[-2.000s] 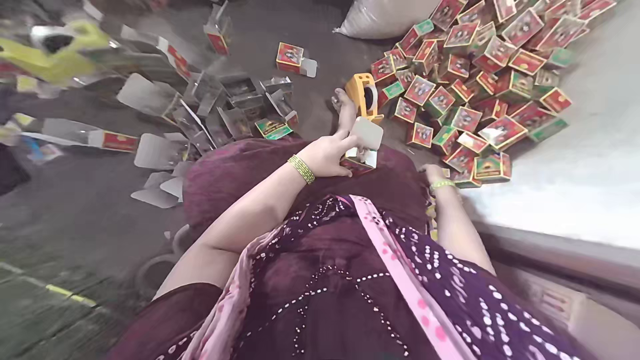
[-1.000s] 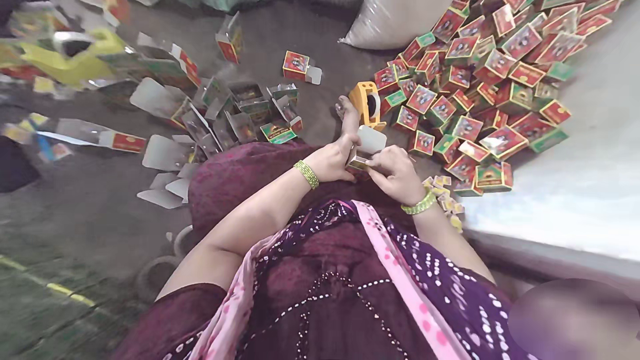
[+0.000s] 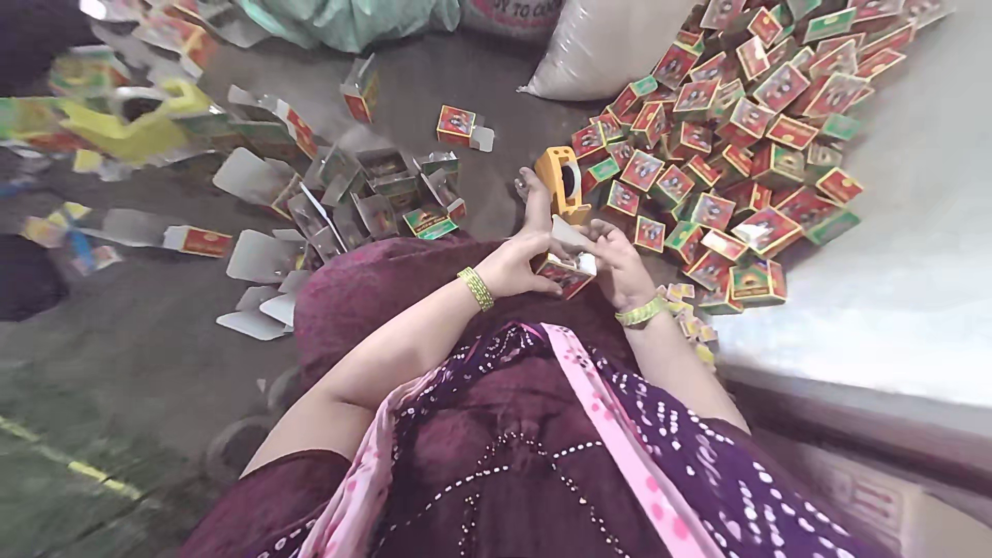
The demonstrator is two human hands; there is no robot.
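My left hand (image 3: 521, 263) grips a small red printed cardboard box (image 3: 570, 277) over my lap, thumb and fingers around its side. The box's top is open, with a pale flap raised. My right hand (image 3: 620, 263) is at the box's right side, its fingers bent by the flap; whether they grip it is hard to tell. Just beyond the hands a yellow tape dispenser (image 3: 559, 182) with a roll of tape stands on the floor. Near my right wrist lie several tiny yellowish packets (image 3: 686, 310).
A big heap of closed red and green boxes (image 3: 744, 170) covers the floor at the right, along a pale wall. Open-flapped boxes (image 3: 380, 186) stand at the left. One flapped box (image 3: 457, 126) lies ahead, near a white sack (image 3: 604, 46). A yellow dispenser (image 3: 132, 124) is far left.
My right hand, low at my right side two seconds ago, has come up to the box. The flap over the box now stands more upright. My left hand has kept hold of the box.
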